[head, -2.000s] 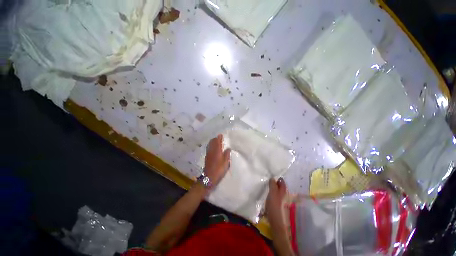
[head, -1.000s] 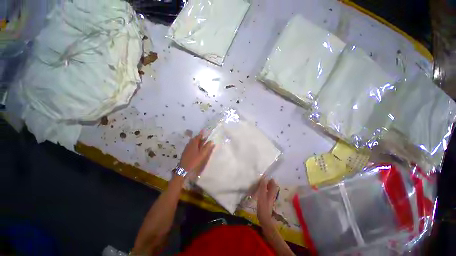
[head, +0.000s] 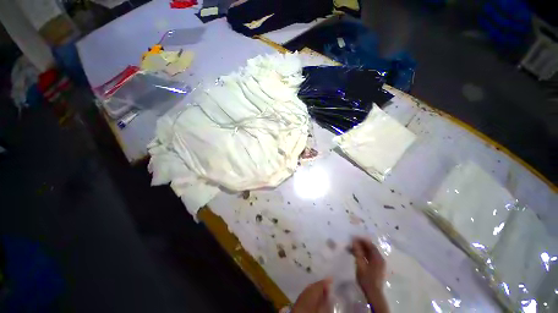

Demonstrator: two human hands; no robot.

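A folded white garment in clear plastic [head: 413, 281] lies at the lower right, partly cut off by the frame's bottom edge. My right hand [head: 369, 263] is beside its left edge, with fingers bent together; whether they pinch the plastic is unclear. My left hand [head: 315, 296] is blurred and cut off at the bottom edge, just left of my right hand; its grip cannot be told. A folded white garment [head: 376, 142] lies farther back. Glossy bagged white garments [head: 474, 205] lie in a row at the right.
A large rumpled heap of white garments [head: 238, 131] is on the table left of centre. A shiny black plastic bag [head: 342, 95] lies behind it. Red-edged clear bags [head: 144, 92] and yellow slips [head: 168, 61] are at the far left. Brown specks [head: 281, 250] dot the table near my hands.
The view has swung left and up, showing the table's far end. The white heap now sits nearer centre. Both hands appear lower, and my right hand has moved up relative to my left.
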